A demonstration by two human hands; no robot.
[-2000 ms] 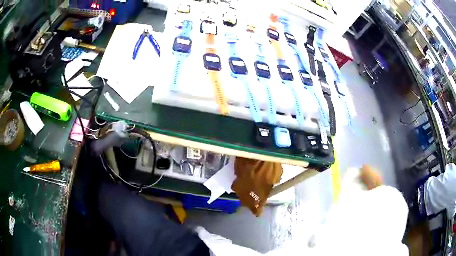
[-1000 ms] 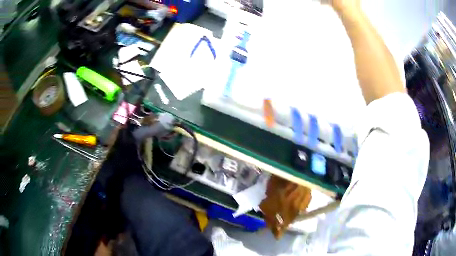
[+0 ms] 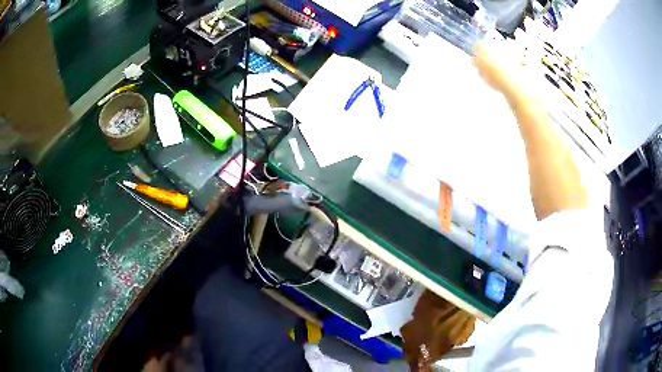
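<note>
A bright white sheet or cover, partly washed out, lies over the watch tray (image 3: 377, 182) on the right bench. Blue strap ends and an orange strap end (image 3: 446, 207) stick out below it. My right hand (image 3: 492, 62), in a white sleeve, reaches to the far upper edge of the white area; its fingers are blurred by glare, and I cannot tell whether they grip it. A small black watch case and a light blue watch case (image 3: 496, 287) sit at the bench's front edge, near my sleeve. I cannot make out my left hand.
Blue cutters (image 3: 366, 96) lie on white paper. The left bench holds a green tool (image 3: 203, 120), a tape roll with small parts (image 3: 124, 120), an orange-handled tool (image 3: 161, 195), tweezers and a black fan (image 3: 27, 211). A brown bag (image 3: 438, 327) hangs below.
The view has swung left. Two seconds ago the watches lay uncovered; now white covers most of them. My right arm has reached out over the tray.
</note>
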